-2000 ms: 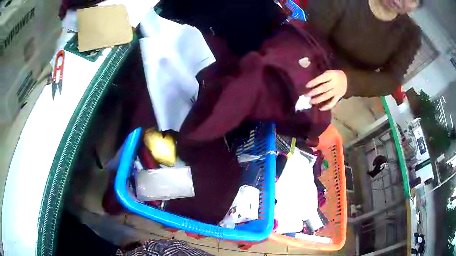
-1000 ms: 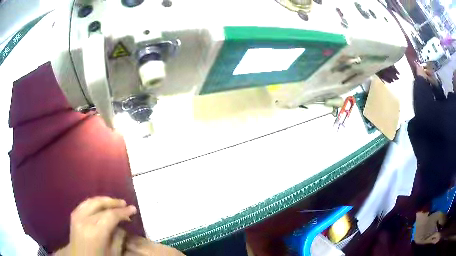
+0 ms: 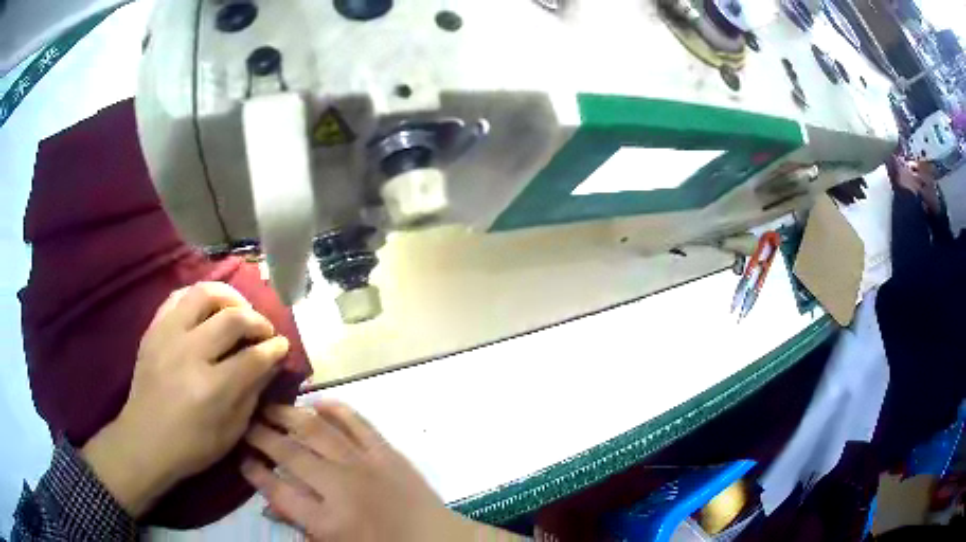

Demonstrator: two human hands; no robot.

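Observation:
The maroon cloth (image 3: 79, 265) lies on the white table at the left, with folds across it, and runs under the lit end of the sewing machine head (image 3: 477, 64). My left hand (image 3: 201, 381) is on the cloth just in front of the needle area, fingers curled and gripping it near its right edge. My right hand (image 3: 339, 466) lies palm down beside it, fingers spread, fingertips at the cloth's near right edge. The needle and presser foot are mostly hidden by the white guard and glare.
Orange-red thread snips (image 3: 755, 277) lie by the machine's pillar, beside a brown cardboard piece (image 3: 829, 260). A green ruler strip (image 3: 636, 434) edges the table. Below right are a blue basket (image 3: 678, 508) with a yellow item and hanging white sheets (image 3: 837, 397). Part of a person shows far right.
The view has swung from the right-side baskets to the machine. My left hand has moved forward on the cloth towards the needle area, and my right hand now shows spread out beside it.

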